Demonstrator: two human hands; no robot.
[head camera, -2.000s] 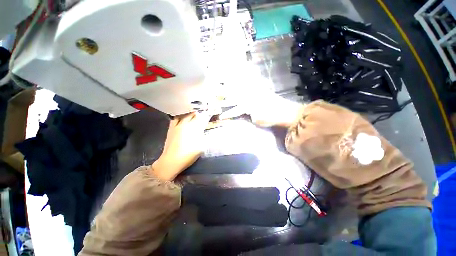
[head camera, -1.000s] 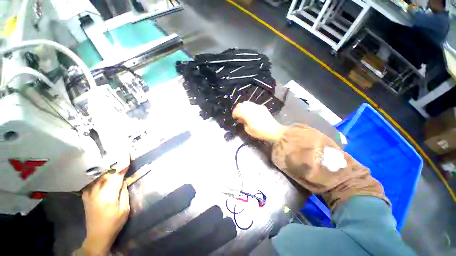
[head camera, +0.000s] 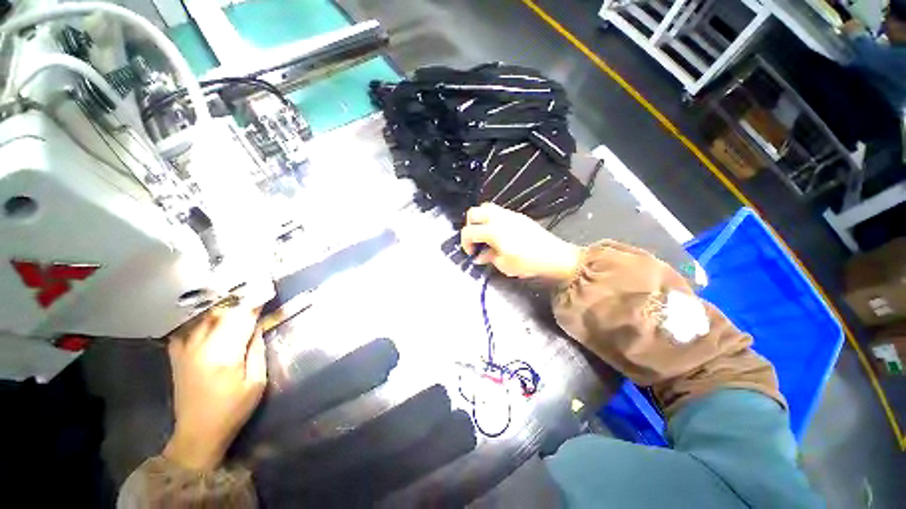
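Note:
My left hand (head camera: 217, 378) lies beside the needle area under the white machine head (head camera: 94, 234); its fingertips are near the end of a black strip (head camera: 338, 263), and glare hides whether they grip it. A thin yellowish piece (head camera: 288, 314) is beside the fingers. My right hand (head camera: 512, 244) pinches the ends of narrow black pieces (head camera: 465, 256) at the near edge of the pile of black zippered pieces (head camera: 497, 129) with pale lines. How many it holds is unclear.
Black cut strips (head camera: 343, 383) lie in front of me. Red-and-silver snips (head camera: 497, 376) with dark loops lie right of them. A blue bin (head camera: 775, 308) stands beyond the table's right edge. Another person's sleeve (head camera: 879, 70) shows at the top right.
My right hand has left the needle area for the pile and now holds narrow pieces at its near edge. The view has swung right. My left hand stays by the needle.

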